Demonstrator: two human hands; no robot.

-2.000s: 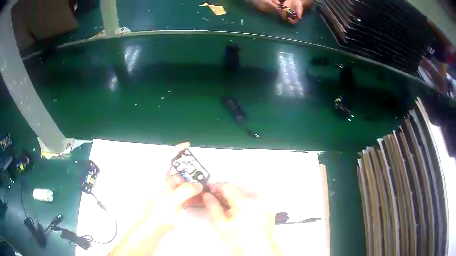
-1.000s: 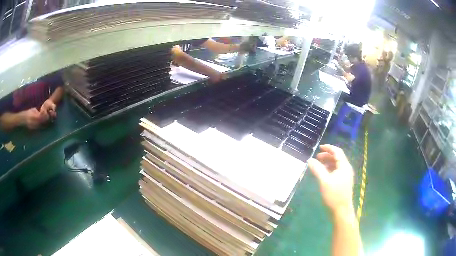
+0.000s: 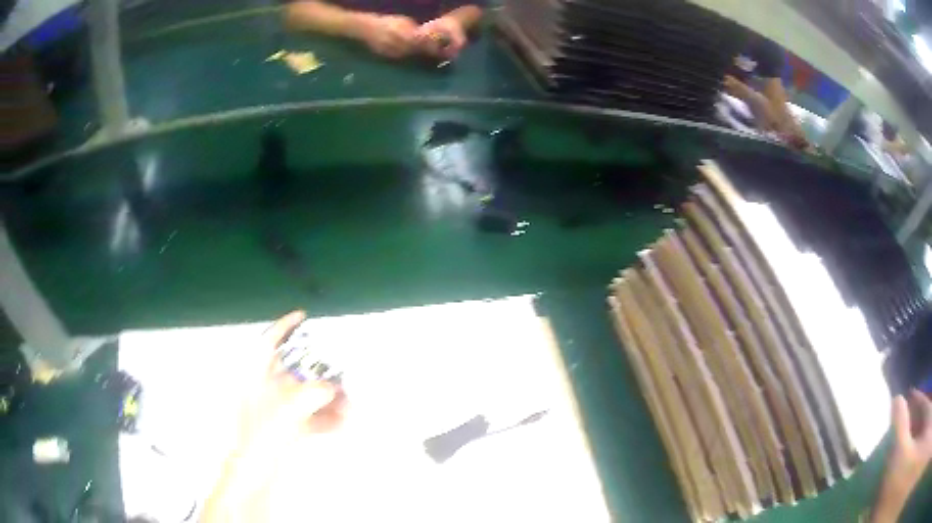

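My left hand (image 3: pixel 301 403) holds a small adapter unit (image 3: pixel 307 363) over the left half of the white work sheet (image 3: pixel 388 480). Pale parts show on the unit's upper face. My right hand (image 3: pixel 907 444) is at the right edge of the picture, partly cut off, beside the pile of stacked boards (image 3: pixel 715 358). Whether its fingers hold anything is unclear. A flat dark piece with a thin tail (image 3: pixel 460 437) lies on the sheet. A yellow-flecked circuit board (image 3: pixel 130 400) lies at the sheet's left edge.
A small white block (image 3: pixel 50 449) lies at the left. Dark cord units (image 3: pixel 501 222) lie on the green belt (image 3: pixel 347 215). Dark trays (image 3: pixel 838 220) lie behind the pile at right. Another person's hands (image 3: pixel 419 39) work across the belt. A pale post (image 3: pixel 31 296) stands at left.
The view swung right over the pile, then back left and down. My right hand left the unit and is now out at the far right. My left hand still holds the unit.
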